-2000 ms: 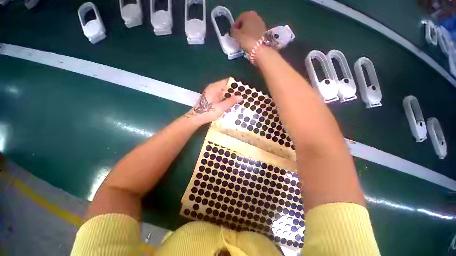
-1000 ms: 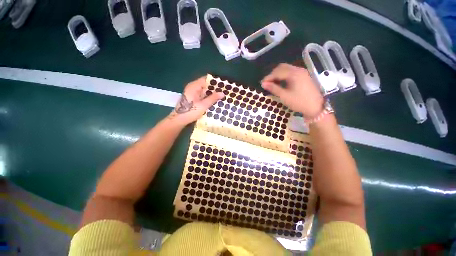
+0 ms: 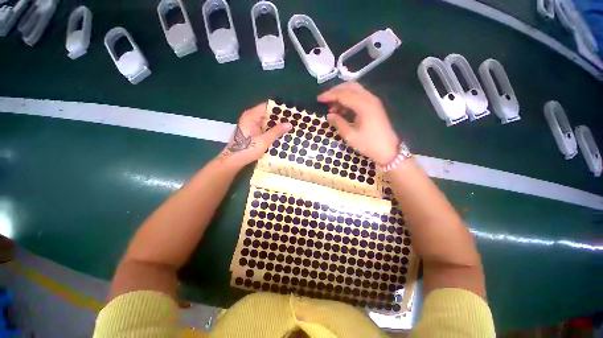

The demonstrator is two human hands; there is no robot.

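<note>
My left hand (image 3: 252,136) holds the left edge of a cream sheet of black dots (image 3: 309,146), thumb on top, fingers behind. My right hand (image 3: 360,122) is over the sheet's upper right part, thumb and index finger apart near the top edge; I cannot tell whether a dot is on a fingertip. A larger dot sheet stack (image 3: 317,247) lies below, near my body. White plastic housings lie beyond; one upright-lying housing (image 3: 316,53) and a slanted housing (image 3: 370,54) each show a dark spot on the solid end.
More white housings lie to the left (image 3: 127,58) and right (image 3: 443,92) on the green conveyor belt (image 3: 198,86). A white dividing strip (image 3: 119,113) crosses in front of the green work surface (image 3: 79,171). Blue material shows at the top right corner.
My right hand has moved from the housings back to the held sheet, then a little left along it. A dark spot now shows on the housing it was at. The housings have shifted slightly.
</note>
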